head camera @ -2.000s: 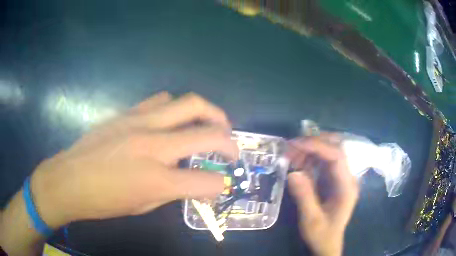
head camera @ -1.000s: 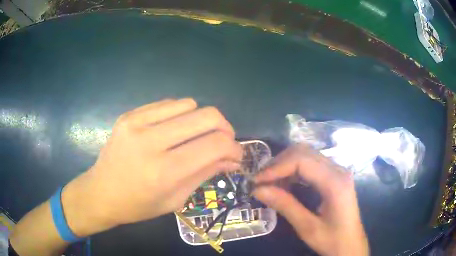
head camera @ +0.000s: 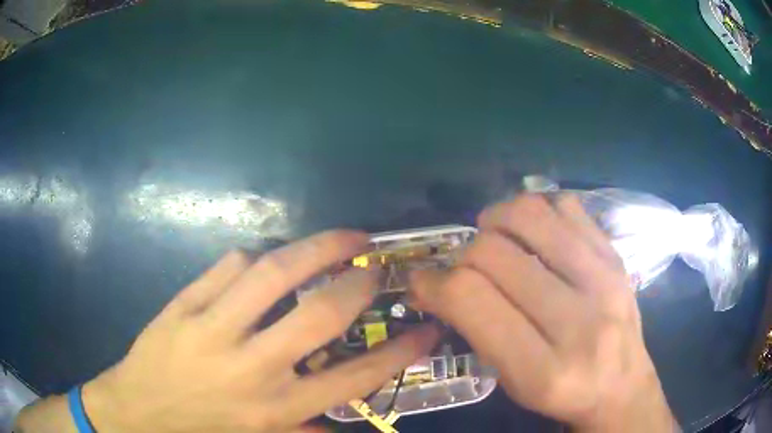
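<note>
The white open housing (head camera: pixel 432 397) lies on the dark green worktop at the bottom centre, partly covered by both hands. Inside show a yellow transformer (head camera: pixel 375 334), a small pale-topped capacitor (head camera: pixel 398 310) and brass at the upper edge. A brass strip (head camera: pixel 372 416) sticks out below the lower left edge, beside a dark wire. My left hand (head camera: pixel 279 338) lies over the left part, fingers spread across the inside. My right hand (head camera: pixel 542 313) covers the right part, its fingertips inside near the middle. What the fingertips touch or pinch is hidden.
A clear plastic bag with a bundled white cord (head camera: pixel 647 237) lies to the right, behind my right hand. A worn brown edge rail (head camera: pixel 643 51) curves along the top right. Another open unit (head camera: pixel 730 32) lies on the green belt beyond it. A grey object is cut off at the top left.
My right hand has moved over the housing's right side, and my left fingers have spread lower across the inside. The housing appears slightly turned and further right.
</note>
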